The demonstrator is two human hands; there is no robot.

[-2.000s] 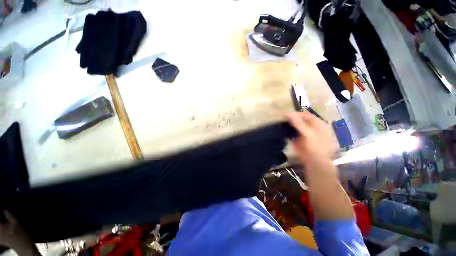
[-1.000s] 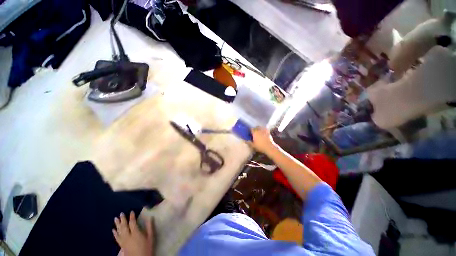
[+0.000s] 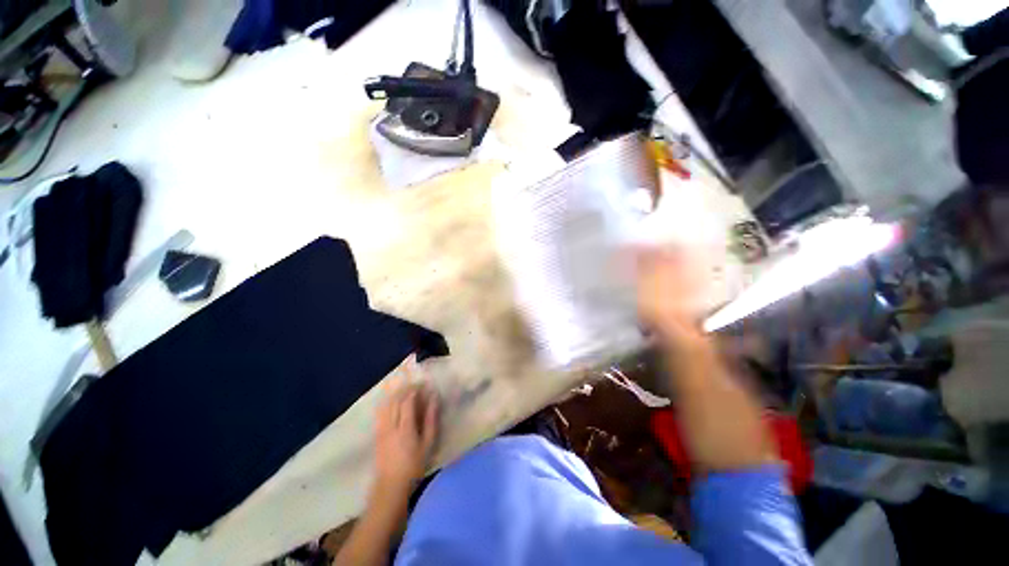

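A large dark cloth panel [image 3: 232, 387] lies on the table at the left and centre, with a notched right end. My left hand [image 3: 406, 420] is at the panel's lower right edge, fingers bent; whether they grip the cloth is unclear. A pale sheet with fine lines [image 3: 564, 254], perhaps paper, is blurred over the table's right part. My right hand [image 3: 669, 293] is strongly blurred at the sheet's right side and appears to hold it. The shears and the blue packet do not show.
The iron [image 3: 432, 122] rests on its dark stand at the far middle. A dark faceted weight [image 3: 189, 275] and a folded dark bundle [image 3: 83, 238] are at the left. A metal block [image 3: 64, 409] and a ruler [image 3: 102, 345] are partly covered by the panel. Dark cloth [image 3: 603, 72] lies far right.
My right hand has left the blue packet and is now at the pale sheet, which has shifted over where the shears lay. My left hand has moved from on the panel to its edge. The view has turned left.
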